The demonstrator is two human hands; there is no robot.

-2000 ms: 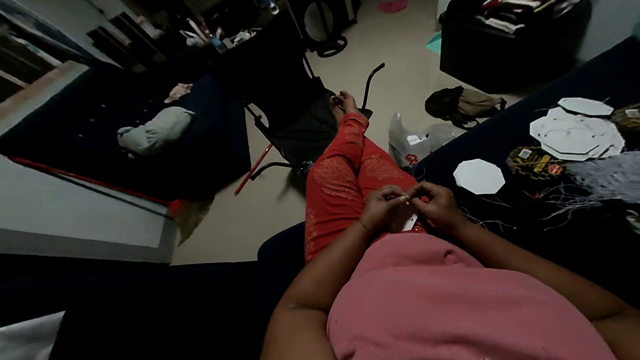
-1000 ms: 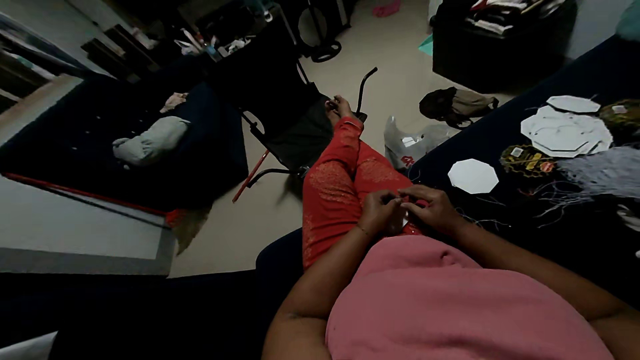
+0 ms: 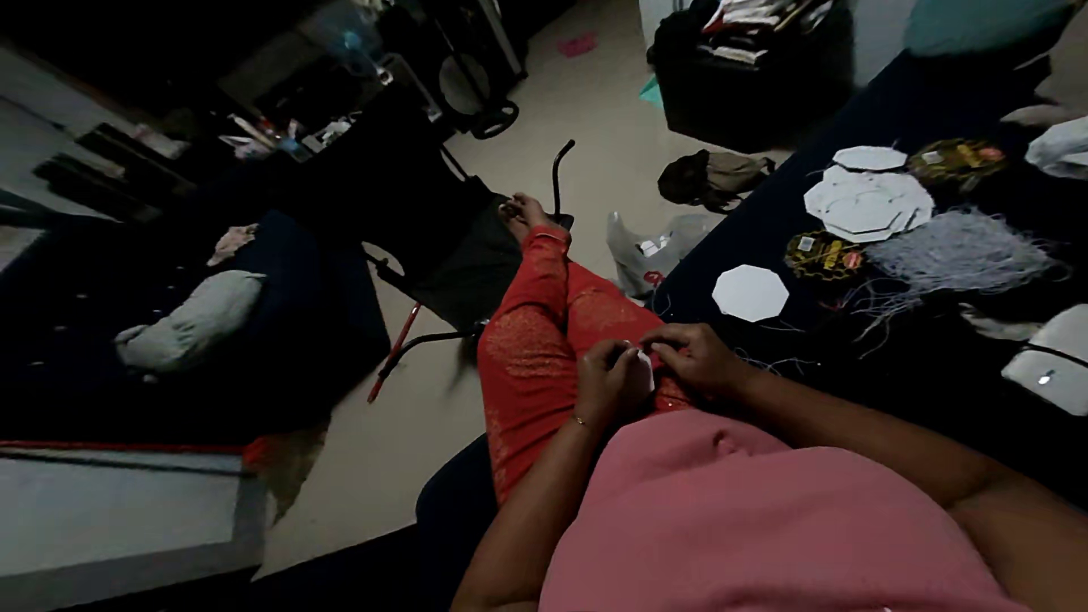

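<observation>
Over my lap, my left hand [image 3: 610,382] grips a small white card piece [image 3: 644,372] between thumb and fingers. Close to its right, my right hand [image 3: 693,353] has thumb and fingertips pinched together near the card's upper edge; whether a thin thread lies between them cannot be told. A white octagonal card [image 3: 750,292] lies on the dark sofa to the right. Beyond it are a pile of white cards [image 3: 869,204], a yellow-and-black packet [image 3: 823,255] and a tangled heap of grey thread [image 3: 960,251].
A translucent plastic bag [image 3: 646,255] stands on the floor against the sofa. My legs in red trousers rest toward a black folding chair [image 3: 476,272]. A brown and black bag [image 3: 714,178] lies on the floor. Another dark sofa at the left holds a grey-green cloth bundle [image 3: 200,319].
My hands have moved slightly apart, and more of the white card in my left hand shows. The cards and thread on the sofa have stayed in place.
</observation>
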